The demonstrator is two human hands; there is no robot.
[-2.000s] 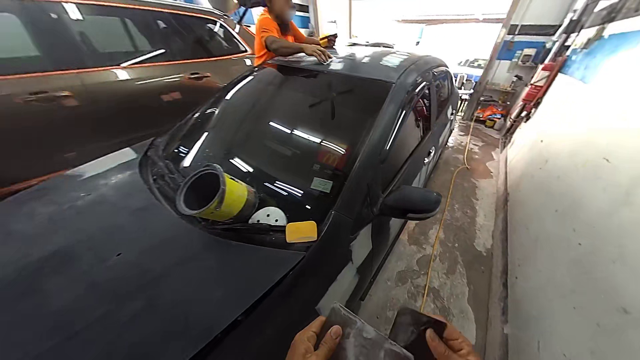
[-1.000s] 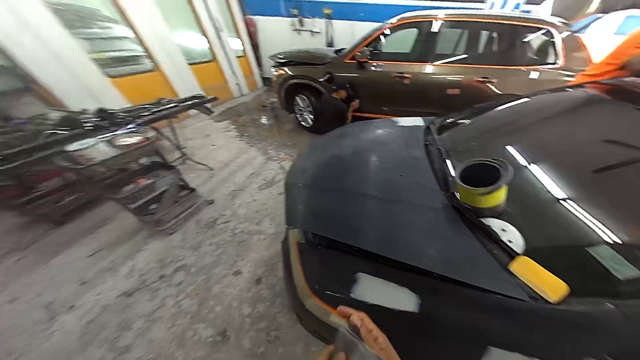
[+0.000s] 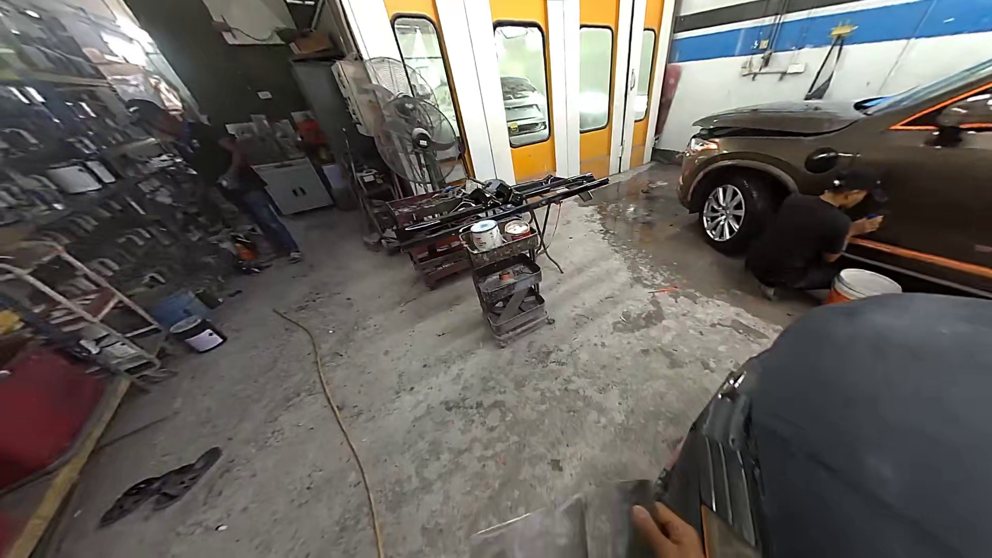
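Observation:
At the bottom edge, my right hand (image 3: 668, 533) grips a dark grey flat sheet (image 3: 618, 515), whose exact kind I cannot tell. A paler, blurred grey sheet (image 3: 531, 536) lies against its left side. Most of the hand is cut off by the frame, and my left hand is out of view. Just right of my fingers are the dark grille and front corner of a car, below its matte dark hood (image 3: 876, 411).
A tiered metal cart (image 3: 508, 294) with cans stands by a rack of car parts (image 3: 496, 201). A person crouches beside a brown car (image 3: 922, 170), near a white bucket (image 3: 864, 285). A hose (image 3: 333, 403) crosses the concrete floor; a dark container (image 3: 198, 333) and ladder stand left.
The view has swung far left, from the windshield to the workshop floor and the car's front corner. Both hands showed two seconds ago; only my right hand shows now.

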